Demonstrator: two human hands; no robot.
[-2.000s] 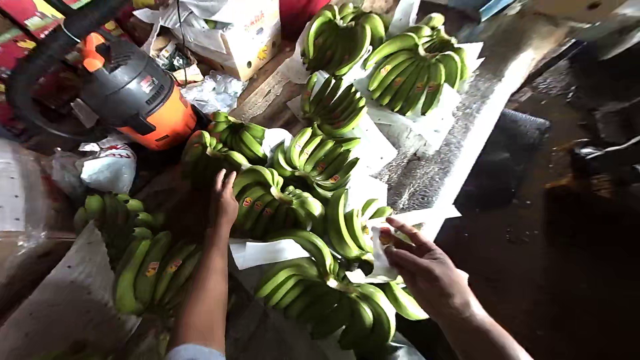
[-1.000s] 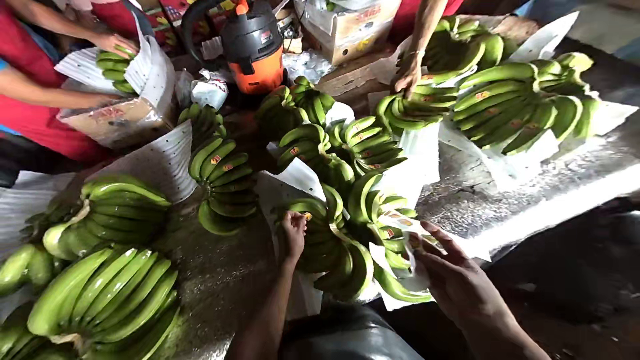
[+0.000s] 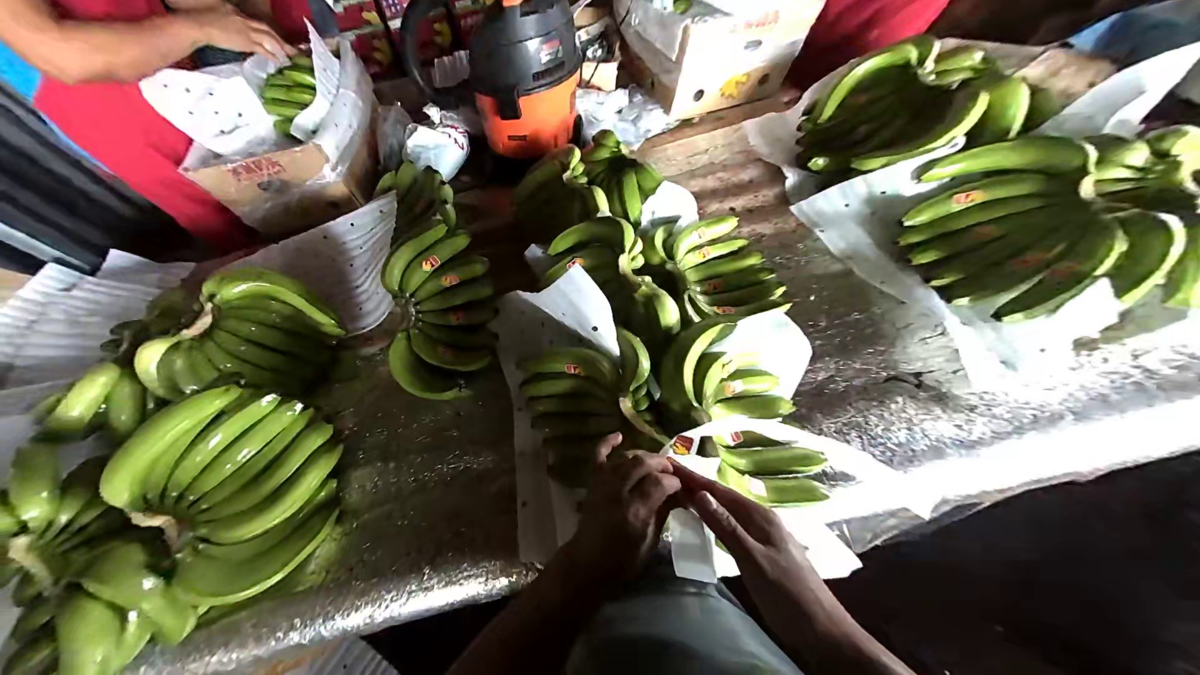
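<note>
My left hand (image 3: 626,492) and my right hand (image 3: 736,511) meet at the near edge of the table. A small red-and-yellow sticker (image 3: 683,444) shows at my right fingertips, with a white strip (image 3: 692,544) hanging below them. Whether my left fingers grip anything is hidden. Right beside my hands, a green banana hand (image 3: 771,461) lies on white paper. Another banana hand (image 3: 572,398) with a sticker rests just beyond my left hand, on a white sheet (image 3: 534,511).
Unstickered banana hands (image 3: 244,469) are heaped at the left; stickered ones (image 3: 1012,216) lie on paper at the right. Behind stand an orange-and-black shop vacuum (image 3: 525,80) and cardboard boxes (image 3: 281,187). A person's hand (image 3: 239,33) is over the left box.
My hands have come together from apart on either side of the nearest bananas. The other person's arm that reached onto the bananas at the back right has gone from view.
</note>
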